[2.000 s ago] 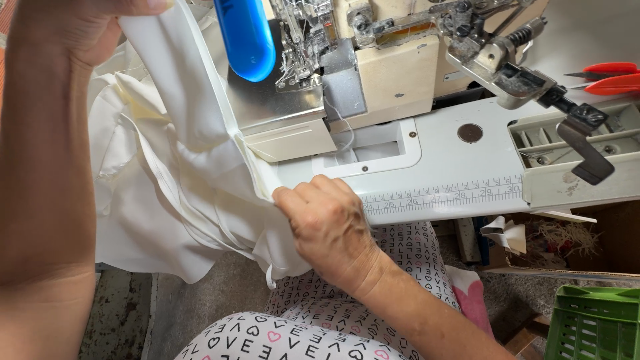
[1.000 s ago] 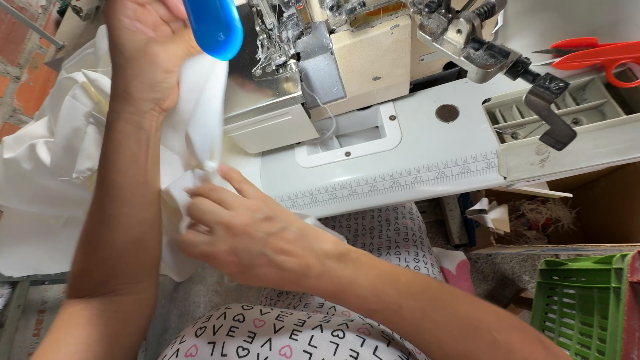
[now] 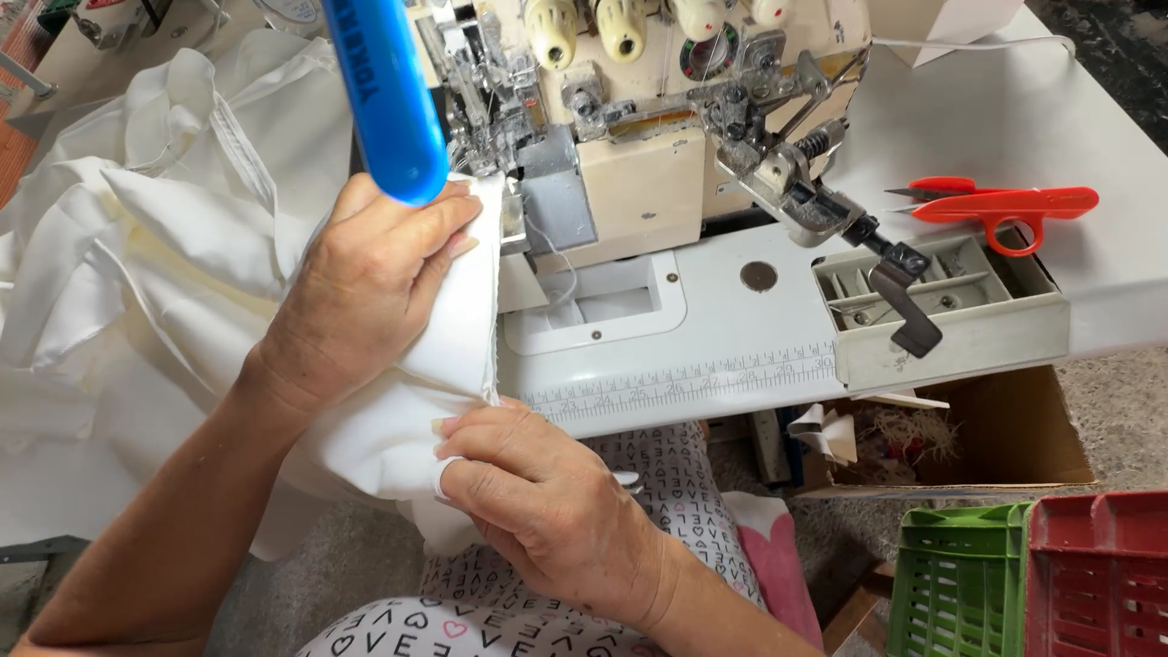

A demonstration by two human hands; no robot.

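White fabric [image 3: 210, 310] lies bunched over the left of the overlock sewing machine [image 3: 639, 173], its raw edge running down beside the machine's front. My left hand [image 3: 374, 274] presses the cloth close to the presser foot area, fingertips near the edge. Lower down, my right hand [image 3: 547, 502] pinches the same edge between thumb and fingers, just off the table's front edge. A blue plastic piece [image 3: 392, 109] bearing writing hangs over the left fingers and hides part of them. The needle itself cannot be made out.
Red-handled thread snips [image 3: 1004, 205] lie at the right, behind an open grey drawer [image 3: 958, 338]. A printed ruler [image 3: 684, 388] runs along the table's front edge. Below are a cardboard box [image 3: 1022, 438] with scraps, a green crate [image 3: 958, 584] and a red crate [image 3: 1095, 575].
My left hand has come down from its raised position onto the cloth by the presser foot area. The fabric edge now lies straight between both hands.
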